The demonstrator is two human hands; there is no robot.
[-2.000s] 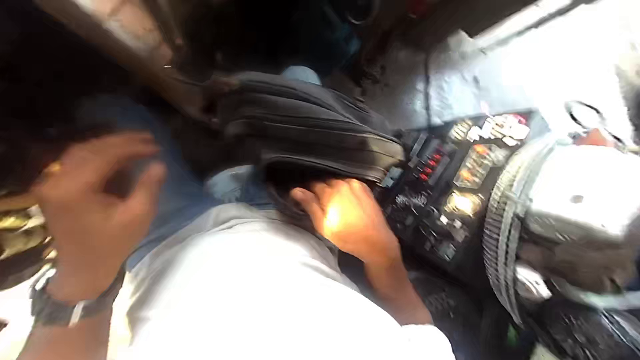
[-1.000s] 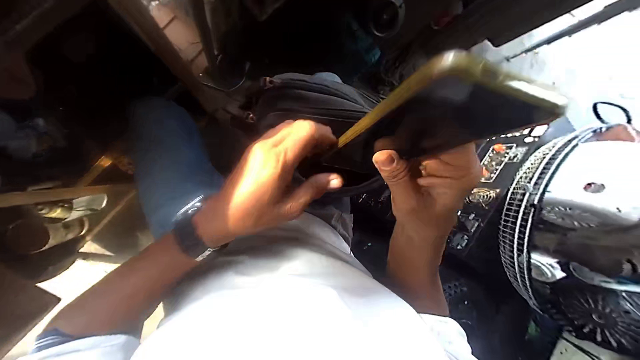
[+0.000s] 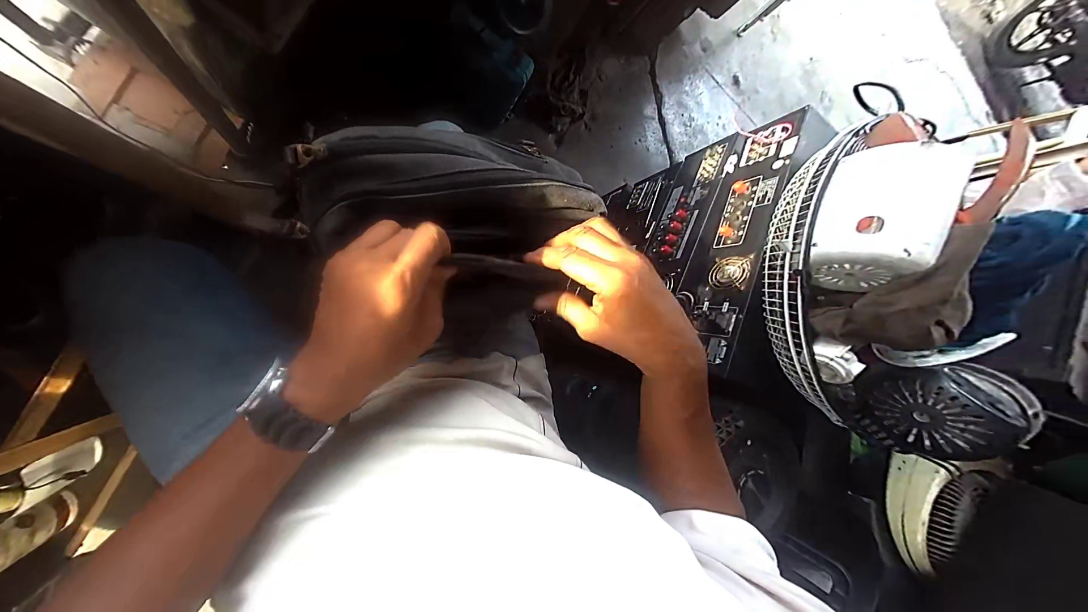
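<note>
A dark fabric bag [image 3: 442, 178] with zipped compartments lies across my lap, upper centre. My left hand [image 3: 378, 310], with a wristwatch [image 3: 285, 412] on its wrist, pinches the near edge of the bag's opening. Opposite it, my right hand [image 3: 616, 297] has its fingers on the same dark edge, thumb below and somewhat blurred. Between the two hands the fabric is stretched sideways. The inside of the bag is too dark to make out.
Right of the bag stands a black audio amplifier [image 3: 701, 221] with red terminals. Beside it are a wire fan guard [image 3: 786, 280], a white housing [image 3: 892, 212] and a black vented cover [image 3: 922, 412]. Wooden bars [image 3: 59, 446] lie at lower left.
The phone-like flat device with a yellowish edge, in my right hand a second ago, is out of sight. Both hands are now at the bag's near edge.
</note>
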